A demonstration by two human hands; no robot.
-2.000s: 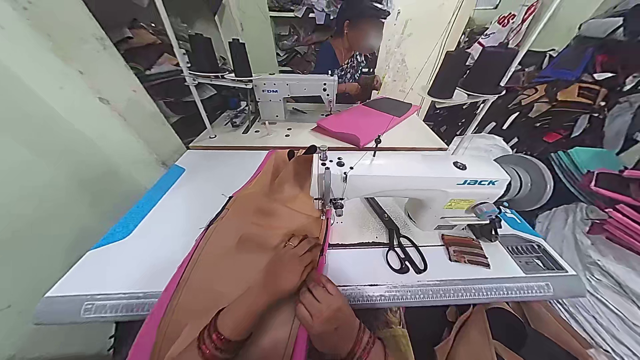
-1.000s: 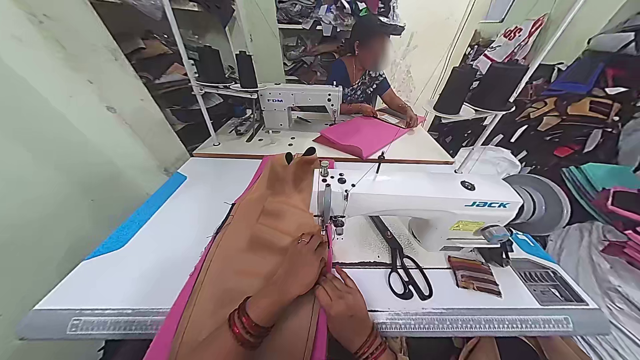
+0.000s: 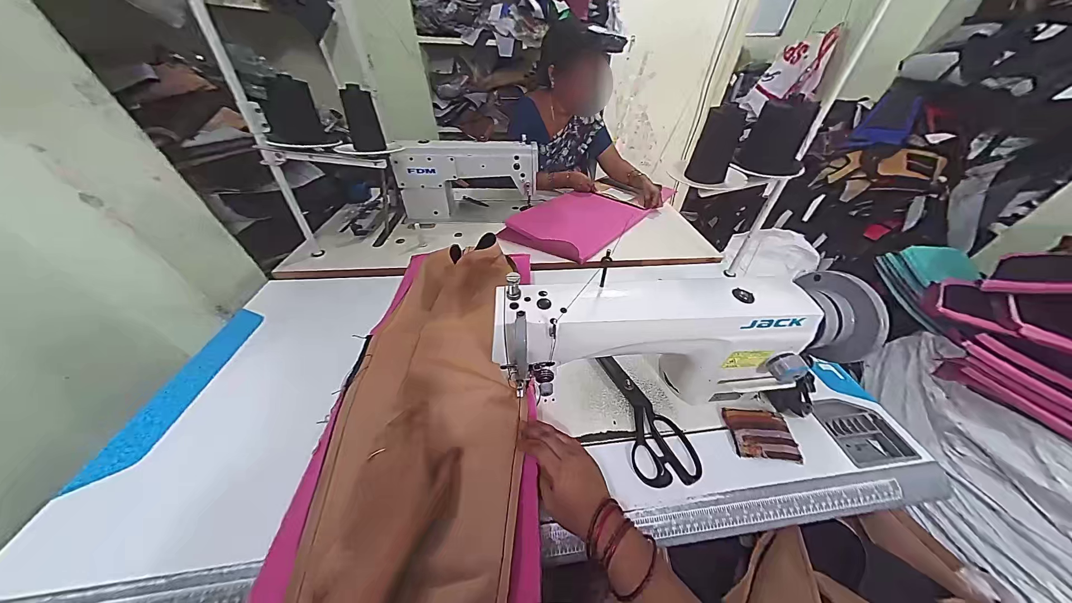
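Note:
A long tan fabric piece [image 3: 452, 360] with pink fabric [image 3: 526, 536] along its edges lies under the needle and presser foot of a white Jack sewing machine [image 3: 653, 314]. My left hand [image 3: 410, 469], blurred, lies over the tan fabric left of the seam, its fingers extended. Just below the needle, my right hand [image 3: 561, 469] rests at the right edge, fingertips on the tan and pink layers. Black-handled scissors [image 3: 657, 435] lie on the machine bed to the right. Beside them is a small striped cloth pad [image 3: 762, 435].
Across the table, a person [image 3: 578, 117] handles pink fabric [image 3: 578, 222] beside an FDM sewing machine [image 3: 465, 176]. Black thread cones [image 3: 779, 134] stand on a stand behind my machine. Stacked pink-edged pieces [image 3: 1013, 335] are at the right. A ruler strip [image 3: 770, 507] runs along the table's front edge.
My left hand has moved away from the seam, left and down over the tan fabric. My right hand stays by the right edge. The person opposite has leaned over the pink fabric.

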